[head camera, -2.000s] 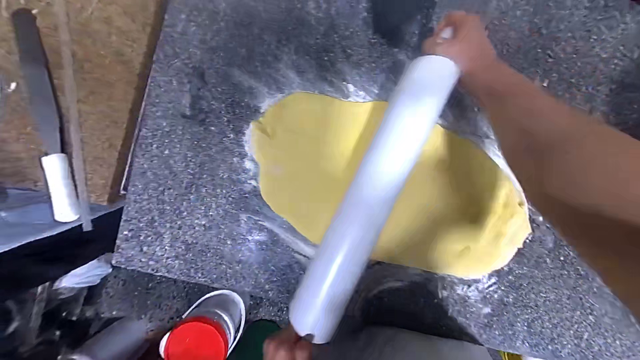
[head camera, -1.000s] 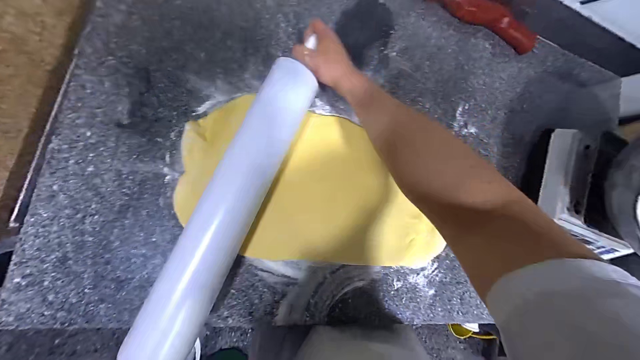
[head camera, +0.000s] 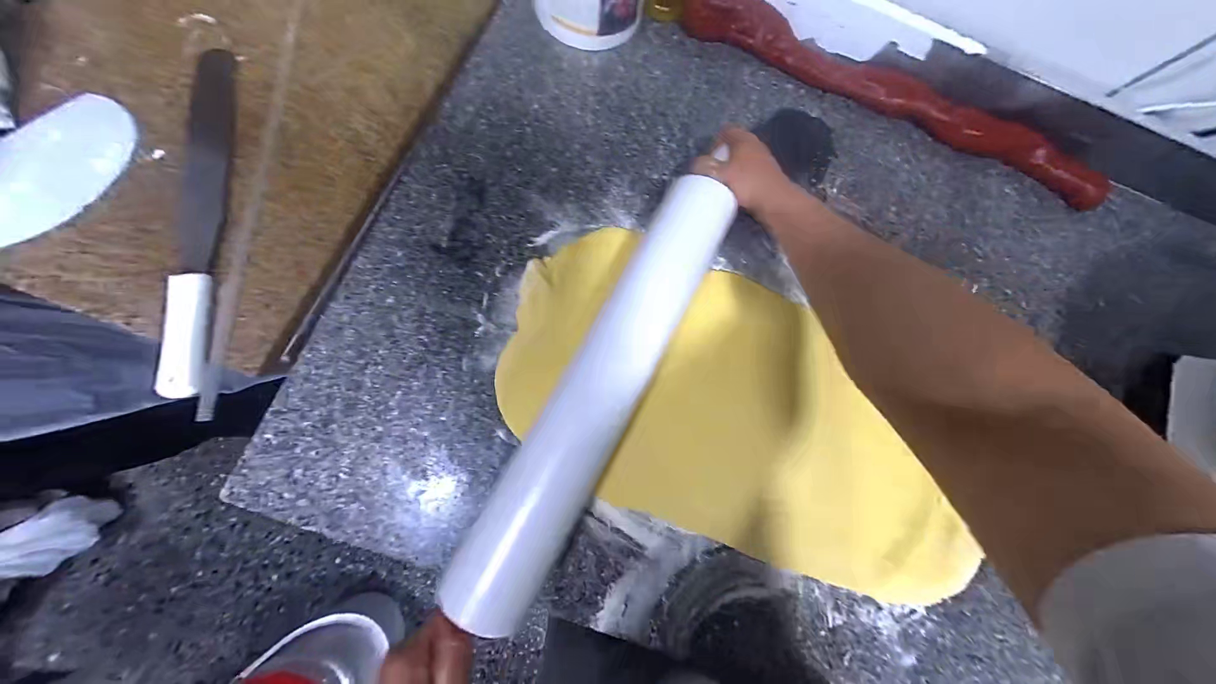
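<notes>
A white rolling pin (head camera: 594, 399) lies slantwise across the left part of a flat sheet of yellow dough (head camera: 731, 427). My right hand (head camera: 750, 176) is closed around the handle at the pin's far end. At the near end, by the bottom edge of the view, my left hand (head camera: 429, 654) grips the other handle; only part of it shows. The dough is a long oval on a speckled grey stone worktop (head camera: 380, 380), with white flour around its edges. My right forearm passes over the dough's right side and hides some of it.
A long red wrapped roll (head camera: 883, 90) lies along the back wall, near a white tub (head camera: 589, 21). On the brown board (head camera: 313, 114) at left lie a white-handled spatula (head camera: 185, 332), a clear strip (head camera: 249, 209) and a white oval thing (head camera: 62, 171). A container (head camera: 328, 651) stands below the front edge.
Both hands keep hold of the rolling pin, which stays on the dough's left part since a second ago. Two seconds ago it crossed the dough's middle. The view has shifted.
</notes>
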